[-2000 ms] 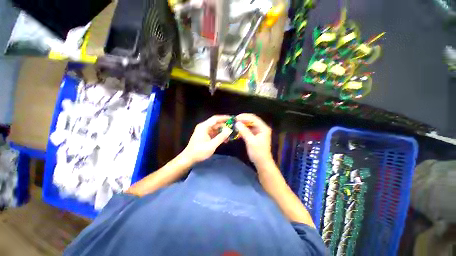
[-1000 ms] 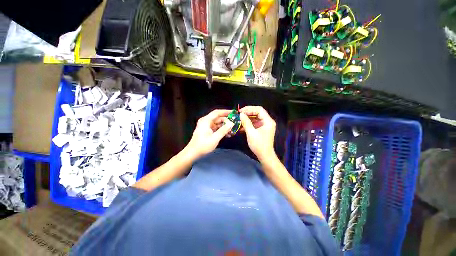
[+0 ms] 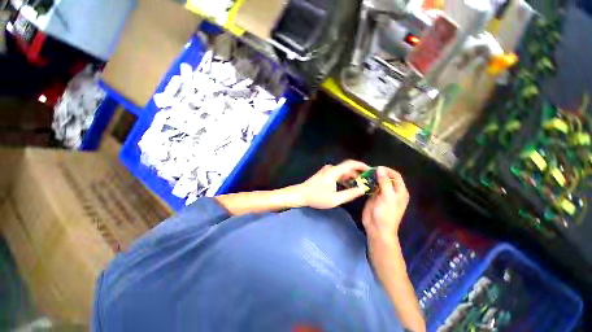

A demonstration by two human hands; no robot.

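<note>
A small green circuit board (image 3: 369, 179) with a yellow part is held over the lap, between the fingertips of both hands. My left hand (image 3: 334, 185) grips it from the left with thumb and fingers. My right hand (image 3: 386, 198) grips it from the right side. The fingers cover much of the board, and the picture is blurred, so its wires cannot be made out.
A blue bin (image 3: 243, 155) heaped with white plastic pieces (image 3: 201, 126) is at left. A cardboard box (image 3: 84, 220) is lower left. The soldering station (image 3: 415, 58) is above the hands. Boards (image 3: 552, 159) lie on black sheets at right, above a blue basket (image 3: 506, 249).
The view has turned, so the bench and bins appear tilted and more of the left side shows. Both hands still hold the board, now further right in the picture. The red wire end no longer shows.
</note>
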